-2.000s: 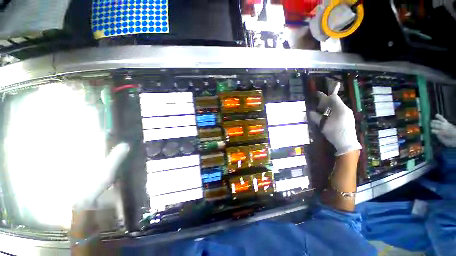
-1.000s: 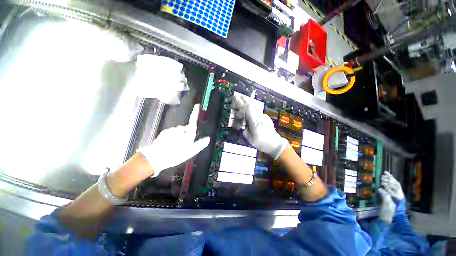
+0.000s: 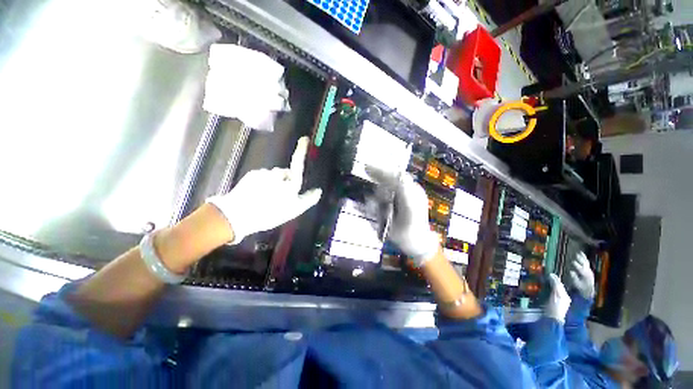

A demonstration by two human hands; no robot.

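Observation:
The circuit board (image 3: 355, 251) lies in its carrier on the railed line, with white blocks on both sides and amber-orange blocks between. My left hand (image 3: 262, 203), white-gloved, is at the carrier's left end, thumb and forefinger apart, with nothing visible in it. My right hand (image 3: 406, 216), white-gloved, is over the white blocks in the left part of the board. Its fingertips are blurred, and whether they hold anything cannot be told.
A crumpled white cloth (image 3: 245, 85) lies on the rails at the left. Beyond the rail are a blue-dotted sheet (image 3: 343, 11), a red bin (image 3: 477, 64) and a yellow ring (image 3: 511, 122). A second board (image 3: 517, 247) lies right, near a coworker's gloved hands (image 3: 558, 297).
My right hand has moved down the board from the upper white blocks, its fingers now blurred. My left hand stays at the carrier's end. The coworker's head has come into view.

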